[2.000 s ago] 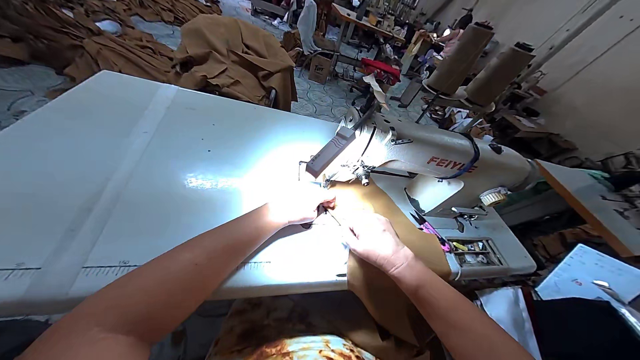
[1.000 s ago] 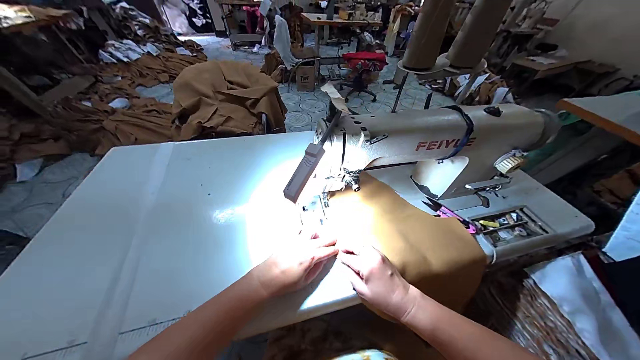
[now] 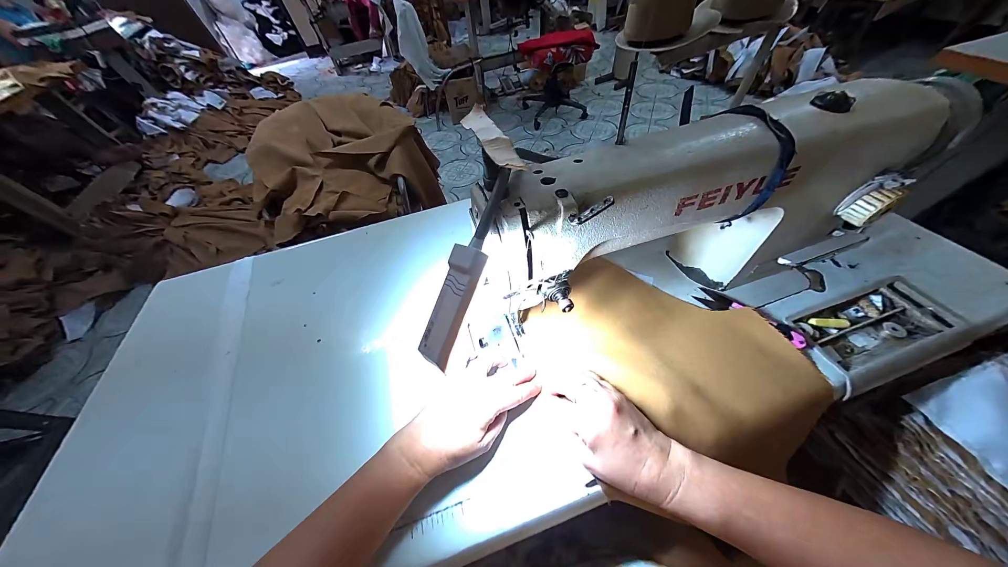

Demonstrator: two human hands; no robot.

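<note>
A piece of tan-brown fabric [image 3: 693, 370] lies on the bed of a Feiyue sewing machine [image 3: 677, 189], to the right of the needle area, and hangs over the table's front edge. My right hand [image 3: 626, 441] grips the near left edge of the fabric, its fingers curled. To its left, my left hand [image 3: 472, 409] rests on the white table, fingers pointing toward the presser foot [image 3: 512, 331]; glare hides what its fingertips touch. A grey lamp [image 3: 453, 303] lights this spot strongly. Pink-handled scissors [image 3: 794, 339] lie partly under the fabric at the right.
The white sewing table [image 3: 276, 378] extends left. Its recessed tray [image 3: 882, 323] holds small items at the right. Thread cones [image 3: 660, 24] stand behind the machine. Beyond are a heap of brown fabric [image 3: 339, 157], a cardboard box [image 3: 462, 98] and a wheeled chair [image 3: 557, 90].
The fabric now lies spread broadly right of the needle, where two seconds ago more of it hung near my right hand. My hands have moved apart slightly. The view has shifted.
</note>
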